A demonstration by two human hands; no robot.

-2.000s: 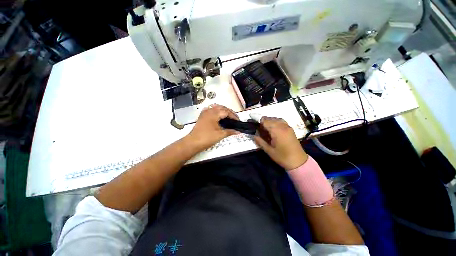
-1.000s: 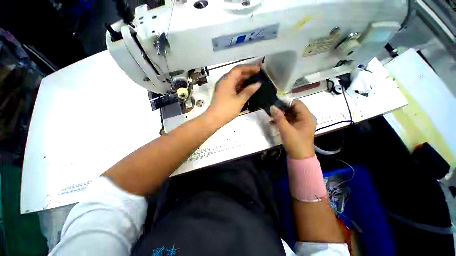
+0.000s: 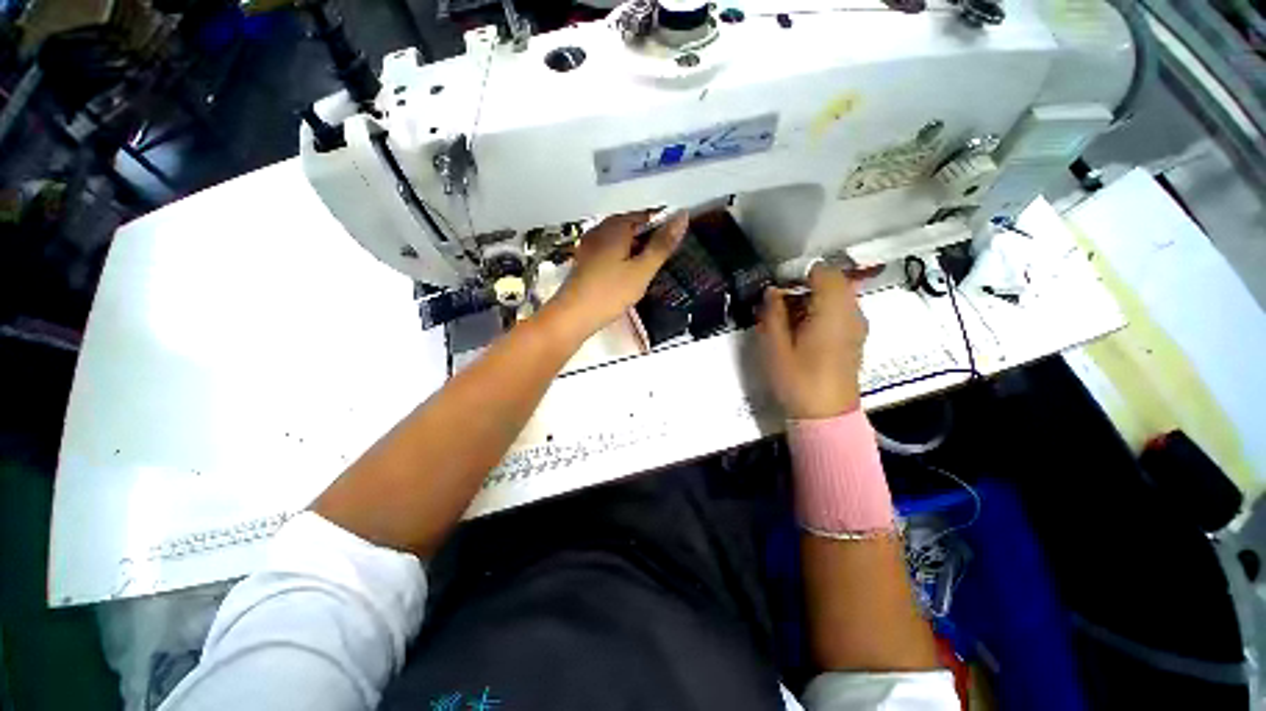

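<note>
Stacks of black labels with fine print (image 3: 697,278) lie side by side under the machine arm, in a box whose pale pinkish edge (image 3: 637,331) shows at the left. My left hand (image 3: 619,267) is at the stacks' upper left, fingers bent by a pale edge. My right hand (image 3: 816,338) is at their right side, fingertips by another pale edge. Whether either hand grips the box is too small to tell. A black label piece (image 3: 451,306) lies left of the presser foot area (image 3: 508,285).
The white sewing machine head (image 3: 555,153) spans the back. The white table (image 3: 250,375) has a printed ruler along its front. A black cord (image 3: 958,333) and a small white piece (image 3: 1002,264) lie at right. A blue bin (image 3: 1007,597) with small items is below right.
The black labels held between both hands are now in the box with the stacks. My hands have moved from the front of the table to the box's two sides.
</note>
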